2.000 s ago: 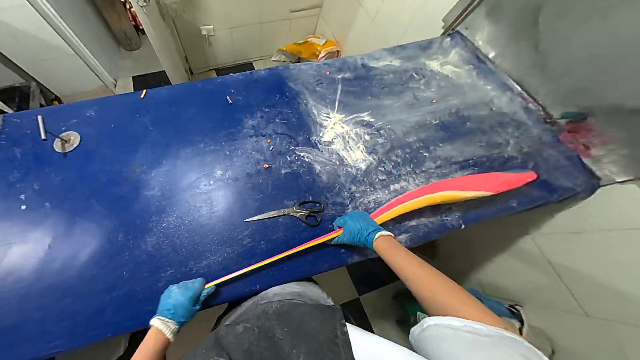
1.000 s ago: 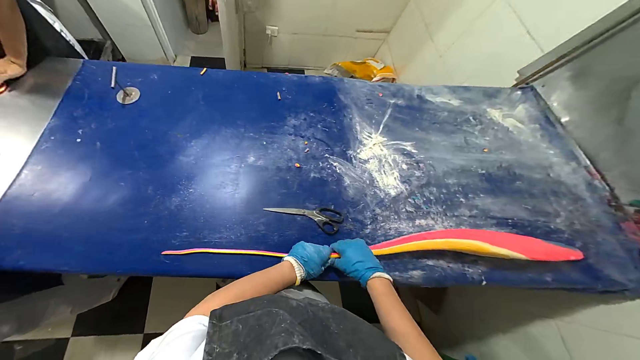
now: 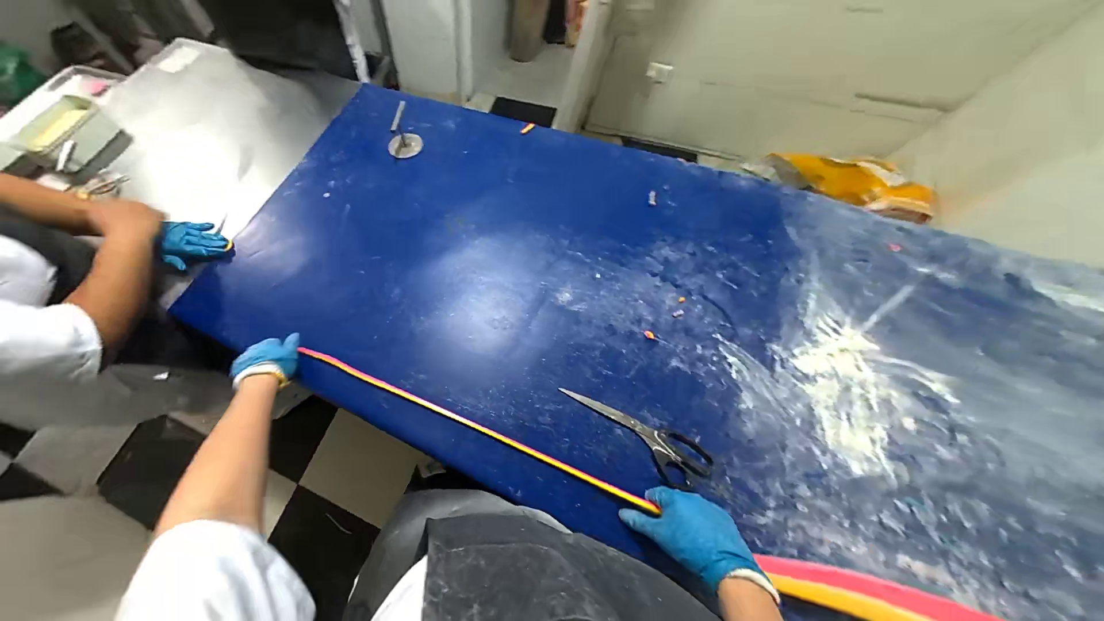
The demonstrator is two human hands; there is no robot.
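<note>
A long pink, yellow and orange striped strand (image 3: pixel 483 429) of pliable, candy-like material runs along the near edge of the blue table. Its thin left end is in my left hand (image 3: pixel 267 357), which wears a blue glove. Farther right, my gloved right hand (image 3: pixel 695 528) closes around the strand where it starts to thicken. Beyond that hand the thick pink and yellow part (image 3: pixel 849 588) runs out of view at the bottom right. Black-handled scissors (image 3: pixel 649 434) lie on the table just above my right hand, blades towards the left.
White powder (image 3: pixel 849 379) is spread over the right of the blue table (image 3: pixel 414 259). Small coloured scraps (image 3: pixel 649 335) lie about. A metal disc with a rod (image 3: pixel 405 145) is at the far left. A co-worker's gloved hand (image 3: pixel 194 243) rests near the steel table (image 3: pixel 190 129).
My hands were close together; my left hand has moved far left along the strand, and the thin stretch between them is now long and taut. The view has turned left, showing the co-worker more fully.
</note>
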